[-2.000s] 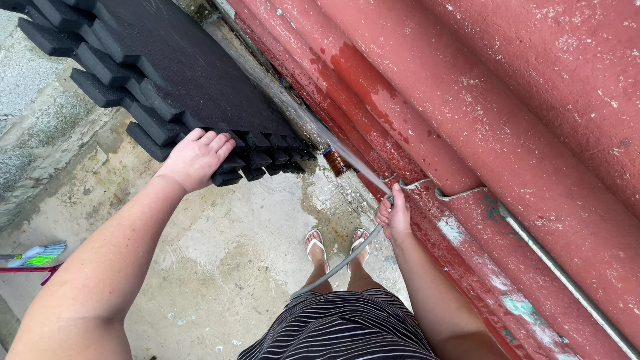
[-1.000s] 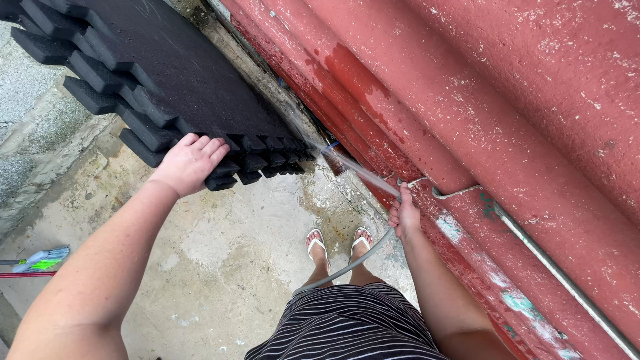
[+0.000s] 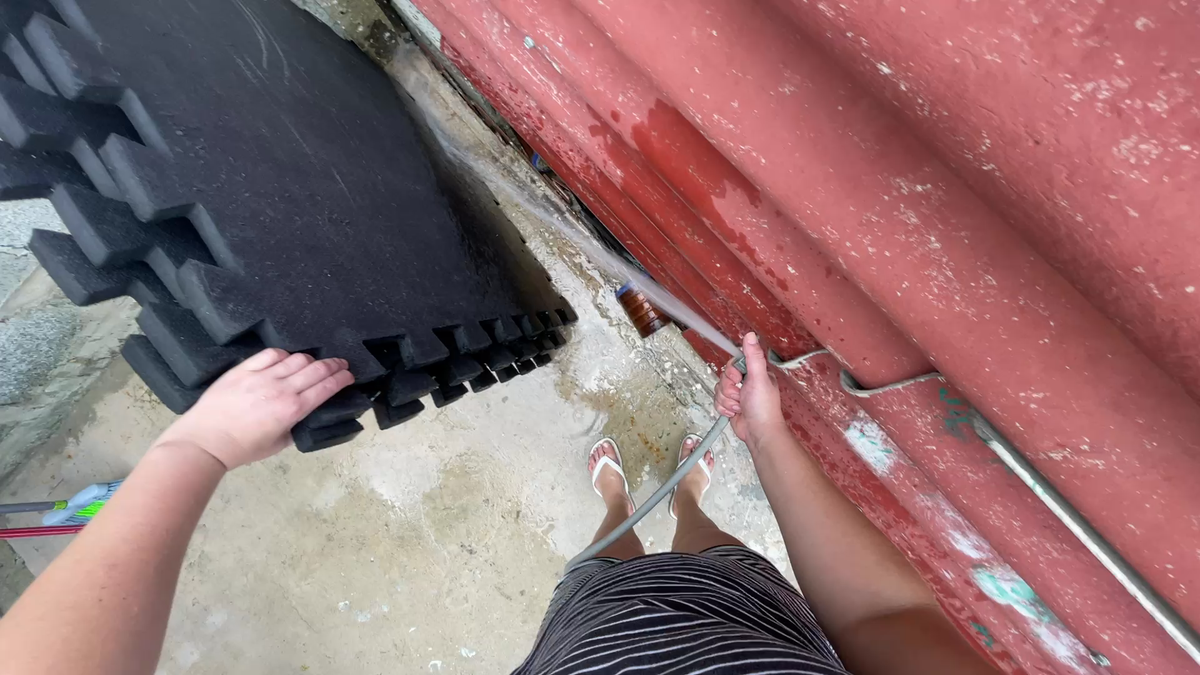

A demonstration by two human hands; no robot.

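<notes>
Several black interlocking foam mats stand on edge together at the upper left, their toothed edges towards me. My left hand rests on the near top corner of the stack, fingers over the teeth; whether it grips a mat I cannot tell. My right hand is closed around the end of a grey hose, thumb at its mouth. A jet of water sprays from it to the upper left, into the gap between the mats and the red wall. The hose runs back down past my legs.
A brown ribbed cylindrical object lies at the wall's foot. A metal conduit and a loose cable run along the wall. Two brush or broom heads lie at far left. My feet in white flip-flops stand on wet concrete.
The near face of the mats has tilted further into view, with my left hand still at its corner. The brown cylinder, largely hidden one second ago, shows again beside the water jet.
</notes>
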